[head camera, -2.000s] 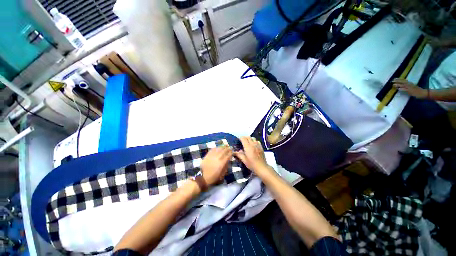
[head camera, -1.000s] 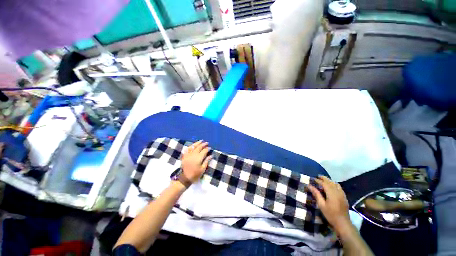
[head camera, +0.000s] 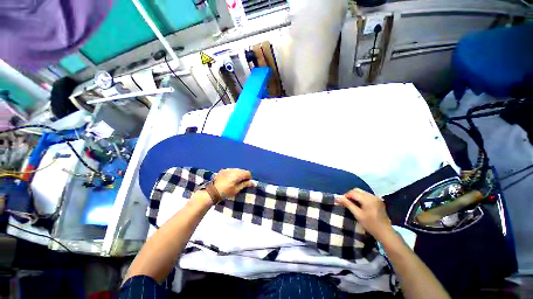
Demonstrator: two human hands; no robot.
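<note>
The garment piece, with a black-and-white checked panel [head camera: 286, 211] and white fabric [head camera: 234, 232] below it, lies along the front of the dark blue padded sleeve board [head camera: 234, 155]. My left hand [head camera: 232, 182] pinches the panel's upper edge left of its middle. My right hand [head camera: 365, 209] pinches the same edge near the board's right end. The edge between the hands runs nearly straight. White folds hang over the front, near my body. The steam iron [head camera: 447, 207], with a tan wooden handle, lies on the dark rest pad [head camera: 467, 251] at the right.
A white-covered table [head camera: 362, 128] extends behind the board. A bright blue bar [head camera: 246, 105] stands behind it. Black hoses [head camera: 480, 140] run from the iron to the upper right. A metal-framed bench [head camera: 131, 181] with clutter is at the left. A blue covered object [head camera: 494, 58] is at the upper right.
My left hand has moved from flat on the checked panel to pinching its upper edge. My right hand has shifted up to the edge. The view earlier swung left from the iron side.
</note>
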